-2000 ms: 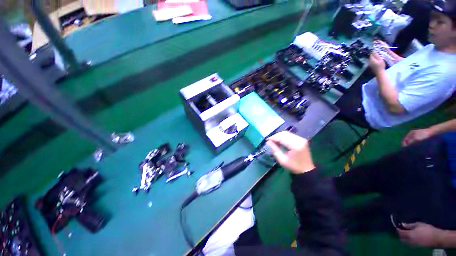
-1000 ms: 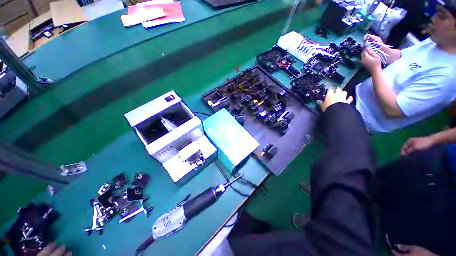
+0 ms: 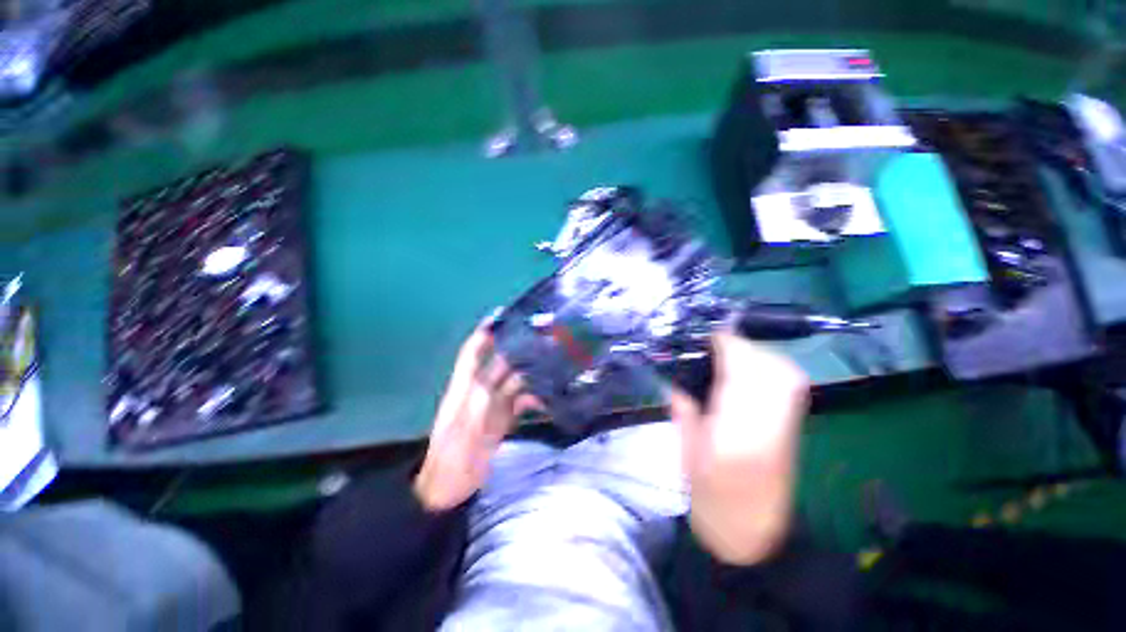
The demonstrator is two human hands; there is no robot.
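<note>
A black gun-shaped housing (image 3: pixel 543 352) with silver and red parts is tilted up at the bench's front edge, blurred by motion. My left hand (image 3: pixel 472 420) is shut on its left end. My right hand (image 3: pixel 747 432) is at its right end, with thumb and fingers around a black part; the blur hides whether that part belongs to the housing. Silver and black loose parts (image 3: pixel 595 216) show just behind the housing. The electric screwdriver (image 3: pixel 790 324) lies beyond my right hand, its bit pointing right, its body mostly hidden.
A large black tray (image 3: pixel 300 284) full of small parts is at the left. A screw feeder (image 3: pixel 852 138) and a teal box (image 3: pixel 932 222) stand at the back right. A dark parts tray (image 3: pixel 1019 352) is beyond them. Metal brackets (image 3: pixel 531 136) sit at the bench's back. My lap is below the front edge.
The view has turned left. My right hand has come back from the black assemblies beyond the parts tray to the housing. My left hand now holds the housing, which is raised and tilted.
</note>
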